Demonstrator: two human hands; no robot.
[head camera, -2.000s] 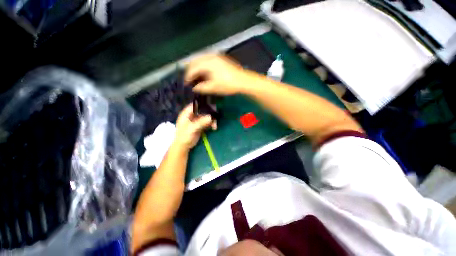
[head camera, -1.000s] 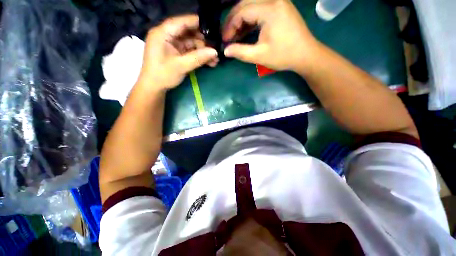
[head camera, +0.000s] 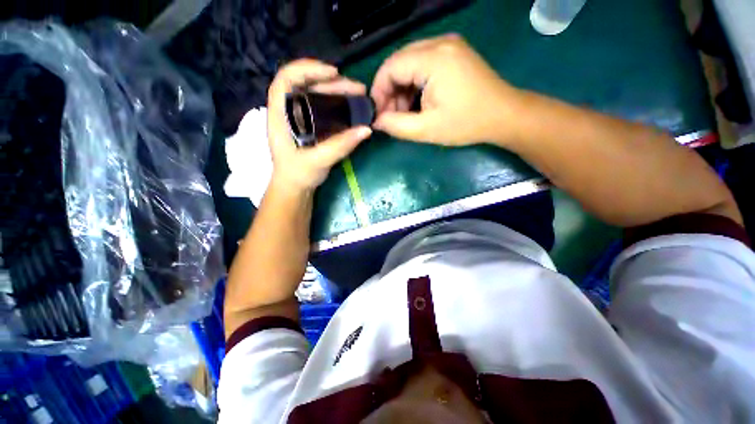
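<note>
A black plastic housing (head camera: 331, 116) is held above the green bench, its open oblong end turned to the left. My left hand (head camera: 302, 137) is closed around it, with fingers over the far side and thumb along the near side. My right hand (head camera: 443, 91) is at the housing's right end, thumb and forefinger close together and touching or nearly touching it. Whether a small part is pinched between those fingertips cannot be told.
A white crumpled cloth (head camera: 248, 157) lies left of my left wrist. Small black parts (head camera: 240, 45) lie beyond, beside a black tray (head camera: 397, 29). A white bottle (head camera: 555, 12) is at the top. A clear bag (head camera: 141, 182) of black housings stands left, above blue crates (head camera: 66, 385).
The housing has turned from pointing away to lying sideways between my hands. The view has shifted, showing more of the bag. My right hand was higher over the housing two seconds ago.
</note>
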